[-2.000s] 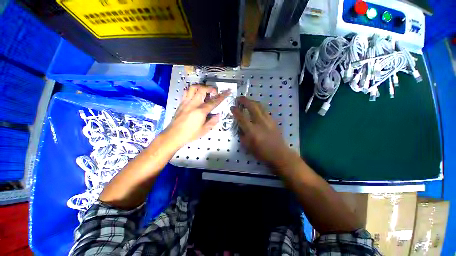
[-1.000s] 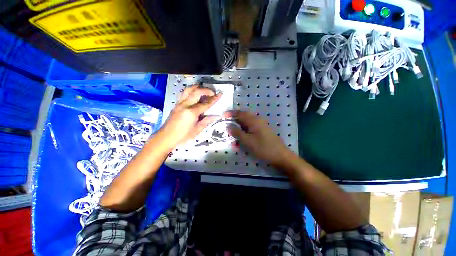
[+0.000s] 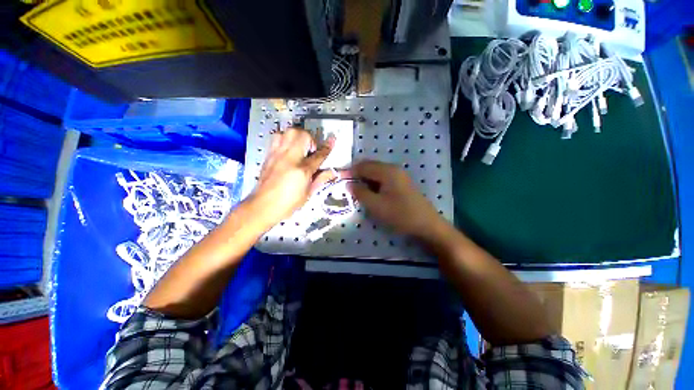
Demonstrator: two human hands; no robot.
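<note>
A coiled white USB cable (image 3: 339, 199) lies on the perforated worktable plate (image 3: 396, 228), in front of the whitish rectangular marking fixture (image 3: 341, 141). My left hand (image 3: 288, 171) rests at the fixture's left side, with a fingertip on the fixture and the thumb near the cable. My right hand (image 3: 392, 196) is slightly blurred and has its fingertips on the cable's upper right part, just below the fixture. The connector at my fingertips is too small and covered to make out.
White cables (image 3: 163, 228) lie heaped in the lined blue bin at left. Coiled cables (image 3: 533, 80) lie on the green mat (image 3: 563, 206) at right. The black laser head (image 3: 259, 53) hangs above the plate. Cartons (image 3: 601, 320) stand lower right.
The coil shows more openly below the fixture. My right hand has moved down from the fixture's right side. My left hand has stayed at the fixture. The view has shifted slightly.
</note>
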